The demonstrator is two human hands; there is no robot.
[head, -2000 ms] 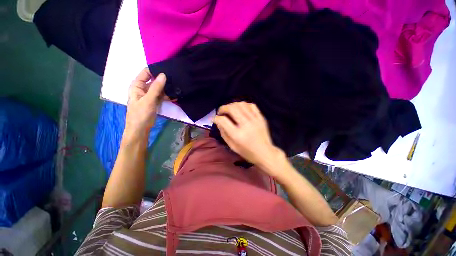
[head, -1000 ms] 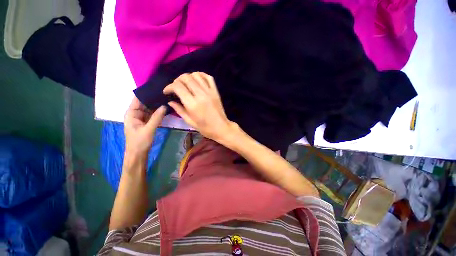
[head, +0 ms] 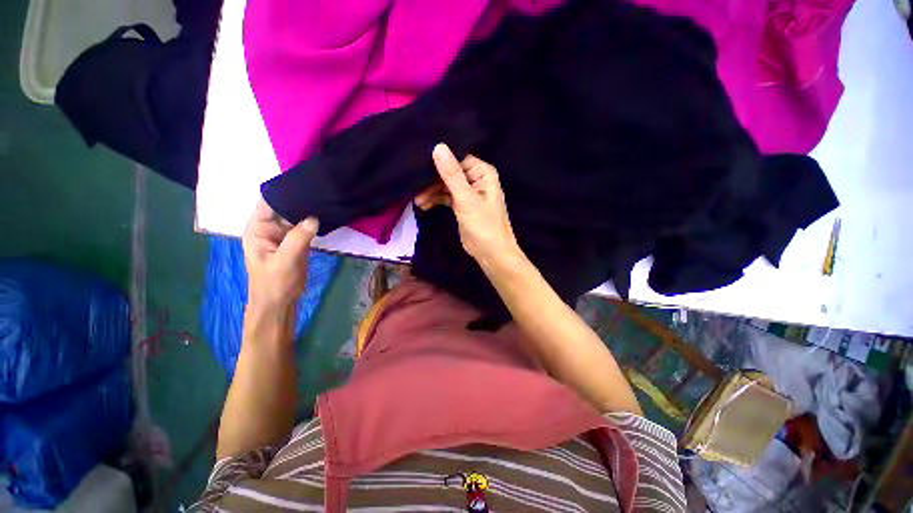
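Note:
The black garment [head: 611, 130] lies bunched on the white table, over magenta garments [head: 300, 70]. Its sleeve [head: 365, 165] stretches to the left between my hands. My left hand [head: 277, 250] holds the cuff [head: 290, 198] at the sleeve's end, thumb on top and fingers partly hidden under the cloth. My right hand [head: 476, 205] grips the sleeve's lower edge further up, with the thumb on top and the fingers partly beneath. Some black cloth hangs over the table edge against my apron.
A thin yellow and dark tool [head: 831, 247] lies on the white table [head: 871, 271] at right. Dark garments [head: 130, 95] hang by a pale tub [head: 40, 60] at upper left. Blue bags [head: 60, 341] stand on the floor at left. A stool [head: 741, 416] is at lower right.
My right hand has moved right, away from the cuff, and now grips further up the sleeve. The sleeve is now spread straighter between both hands. My left hand stays at the cuff.

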